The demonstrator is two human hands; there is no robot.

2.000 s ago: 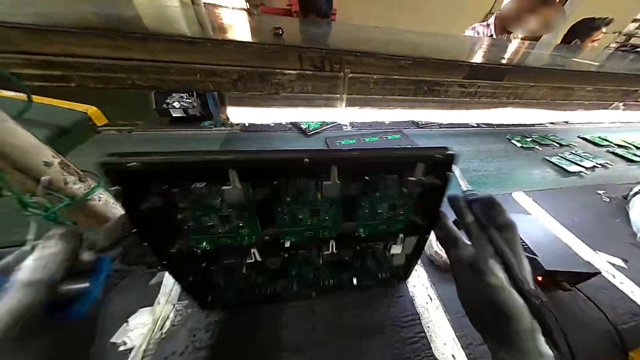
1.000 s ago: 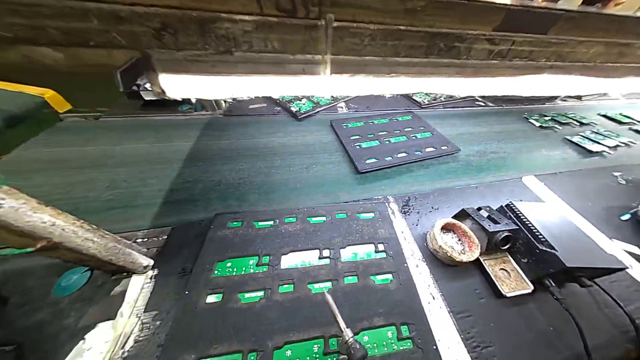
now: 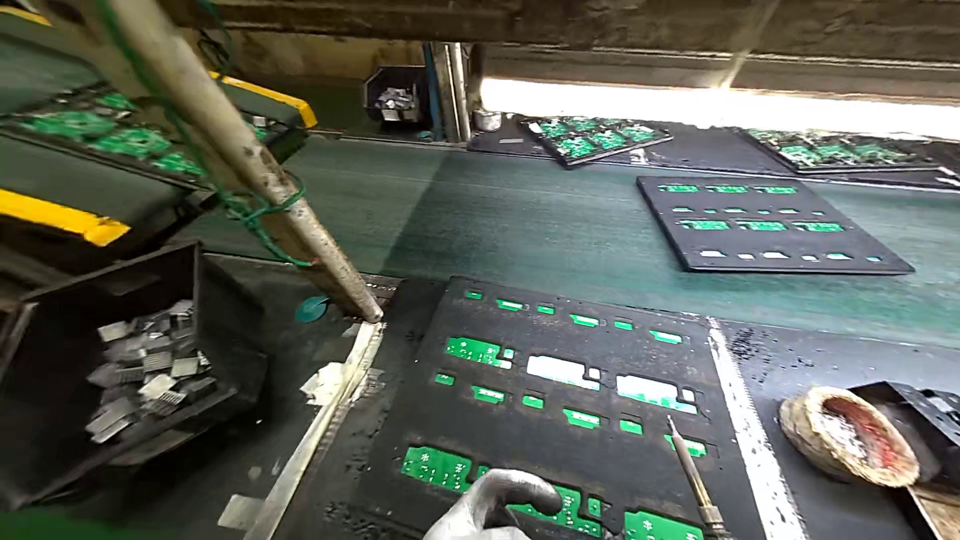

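Observation:
A black soldering pallet [image 3: 540, 442] with green circuit boards showing through its cutouts lies flat on the bench. My left hand [image 3: 491, 506], in a grey glove, is over its lower edge with a finger curled; whether it holds anything is hidden by the frame edge. To the right, a soldering iron [image 3: 694, 476] reaches up from the bottom edge, its tip over the pallet near a small cutout. The handle is out of view, and so is my right hand.
Left, a black bin [image 3: 225, 375] holds metal heat sinks beside a slanted pole [image 3: 255, 161]. Behind runs a green conveyor belt [image 3: 525, 217] carrying another pallet [image 3: 780, 240]. Two board-filled pallets lie beyond. A round bowl [image 3: 832, 442] of crusted residue stands at right.
The pallet, tilted up between both hands two seconds ago, lies flat on the bench. The soldering iron has appeared over it since then, and my left hand has come back into view. The view has swung left.

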